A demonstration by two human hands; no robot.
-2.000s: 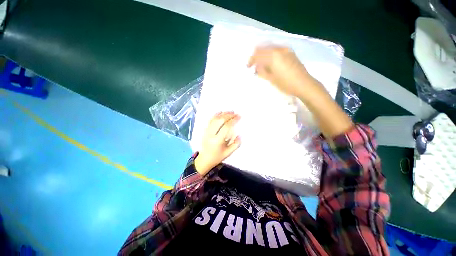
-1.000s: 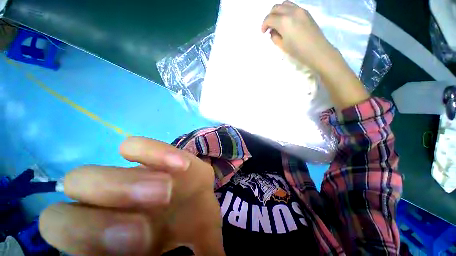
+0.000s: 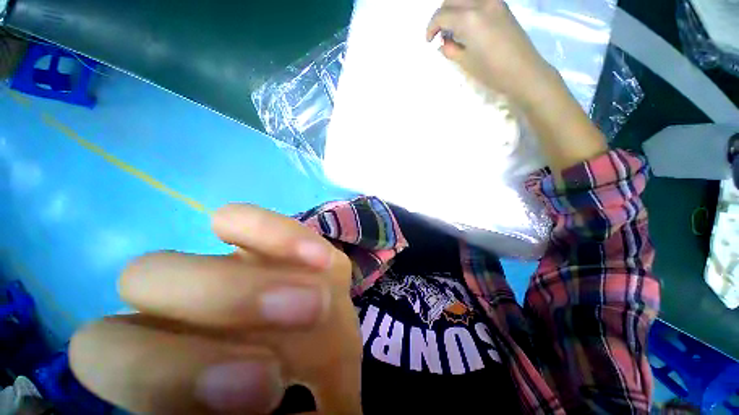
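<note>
A glossy white stack of clear bags (image 3: 413,121) lies in front of my body, its surface washed out by glare. My right hand (image 3: 486,44) is over its upper part, thumb and fingertips curled close together; whether something thin is pinched there is lost in the glare. My left hand (image 3: 235,316) is raised very close to the camera at the lower left, large and blurred, away from the stack. Its fingers are bent, its lower part is cut off by the frame's edge, and no held thing shows.
Crinkled clear film (image 3: 304,97) sticks out left of the stack on the dark green table (image 3: 186,57). A translucent bottle (image 3: 689,151) lies at right, near a cream-white piece (image 3: 724,251). A pale rail (image 3: 672,61) crosses at upper right. A blue stool (image 3: 55,74) stands on the floor.
Two seconds ago my left hand rested on the stack's lower left; it has since risen to the camera. My right hand stays over the upper stack. The view has shifted, placing the stack higher.
</note>
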